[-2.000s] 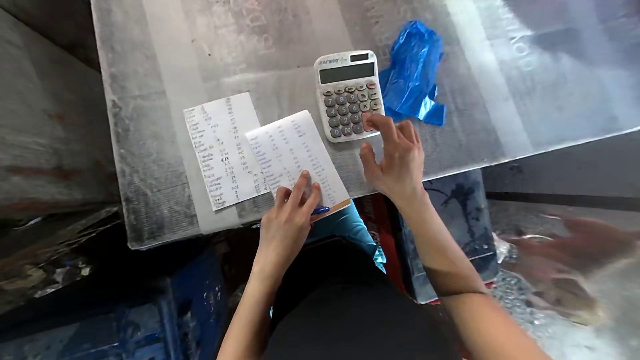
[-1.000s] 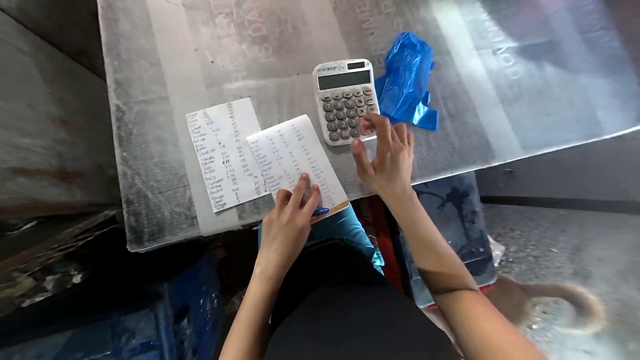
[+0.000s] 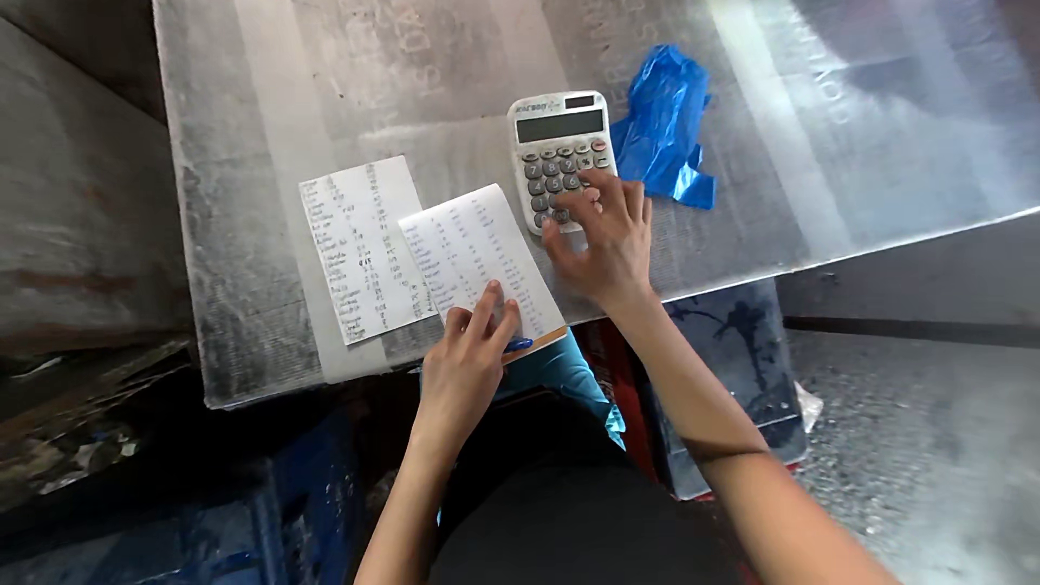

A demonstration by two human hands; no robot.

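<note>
My left hand (image 3: 473, 349) rests with spread fingers on a handwritten notepad (image 3: 463, 244), one fingertip on its lines. A blue pen (image 3: 518, 345) lies by the pad's lower edge, partly hidden under that hand. To the left lies a loose sheet of paper (image 3: 361, 252) with handwritten columns, its right side touching or beneath the pad. My right hand (image 3: 609, 236) hovers over the lower keys of a white calculator (image 3: 561, 126), fingers apart and holding nothing; whether a fingertip presses a key cannot be told. A crumpled blue plastic bag (image 3: 666, 122) lies just right of the calculator.
The table (image 3: 236, 244) has a grey, plastic-like cover with faint lettering, and its near edge runs below the papers. Below it at right stands a dark blue container or stool (image 3: 731, 382). Blue crates (image 3: 236, 520) are at lower left, beside a cluttered ledge (image 3: 73, 455).
My right hand has shifted over the calculator's keys, its fingers now reaching farther left across them. The left hand stays on the notepad. An animal's tail seen at lower right is out of view now.
</note>
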